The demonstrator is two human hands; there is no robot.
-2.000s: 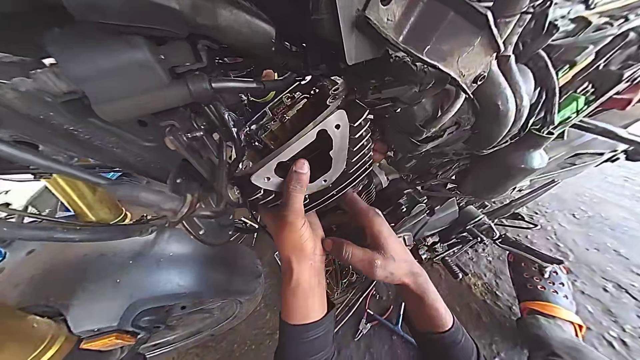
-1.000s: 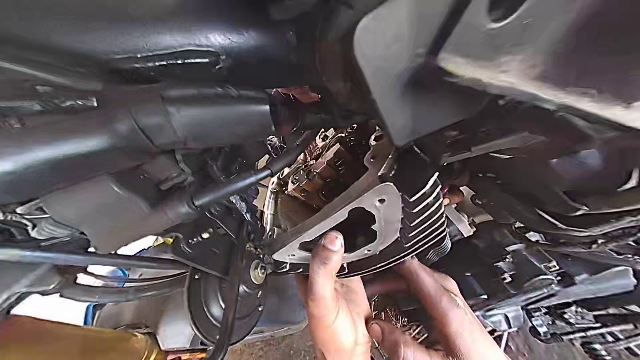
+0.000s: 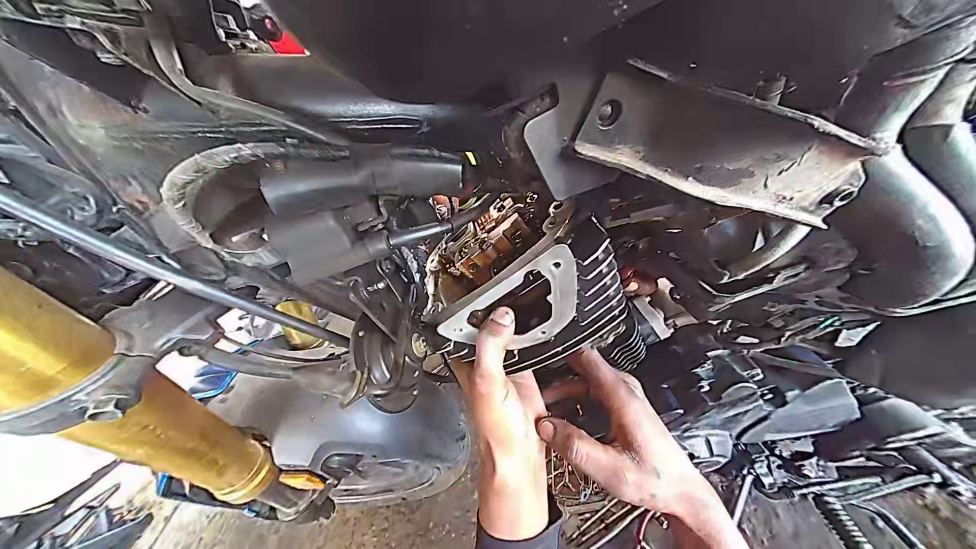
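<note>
A finned engine cylinder head (image 3: 602,290) sits in the middle of the motorcycle, its cover off and oily valve gear (image 3: 492,244) showing in the upper cavity. Its pale machined side face (image 3: 564,293) surrounds a dark opening. My left hand (image 3: 503,396) is under the head, thumb pressed on the lower edge of that opening, its other fingers largely hidden beneath. To its right, my right hand (image 3: 625,435) reaches up to the underside of the fins; its thumb lies near my left palm, and its fingertips are partly hidden.
Gold fork tubes (image 3: 206,442) and a dark front fender (image 3: 351,427) are at lower left. A black hose (image 3: 427,232) runs close to the valve gear. A metal bracket (image 3: 717,152) and bent exhaust pipes (image 3: 930,213) hang at upper right. Thin metal parts lie below my hands.
The view has shifted and now takes in more around the engine than one second ago. My left thumb stays at the opening, and my right hand remains under the fins.
</note>
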